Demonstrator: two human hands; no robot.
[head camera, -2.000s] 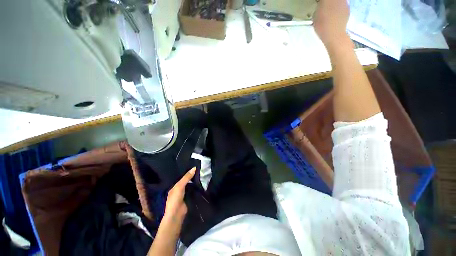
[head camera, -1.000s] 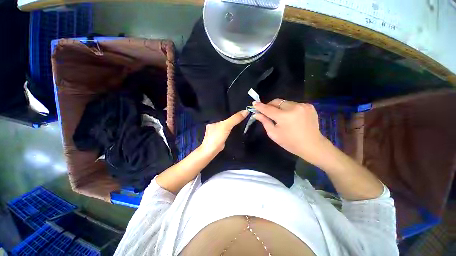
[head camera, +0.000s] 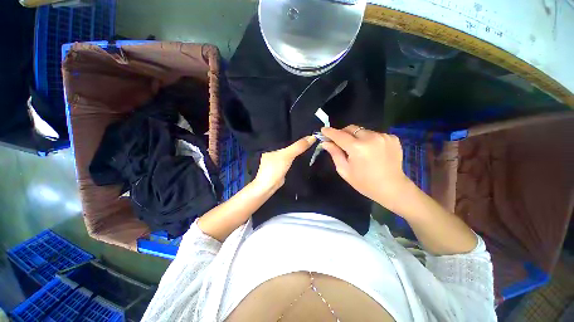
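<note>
A black garment (head camera: 264, 107) lies over my lap and hangs below the rounded silver machine arm (head camera: 311, 38). My left hand (head camera: 277, 166) reaches in from the left, its fingertips pinching cloth at a pale piece of the garment. My right hand (head camera: 368, 157) meets it there, with thumb and forefinger closed on a small metal tool, likely thread snips (head camera: 316, 153). A small white tab (head camera: 322, 116) sticks up just above the fingertips. A thin pale thread (head camera: 302, 94) curves over the cloth. The fingers hide the exact contact point.
A brown-lined blue crate (head camera: 214, 100) at the left holds black garments (head camera: 157, 163). Another brown-lined crate (head camera: 503, 170) stands at the right. The white table edge with a ruler tape (head camera: 453, 38) runs across the upper right. Blue crates (head camera: 50, 251) stand on the floor at lower left.
My right hand has come from the table to the garment and joined my left hand. The view has tilted down to my lap. Over the last second both hands have hardly moved.
</note>
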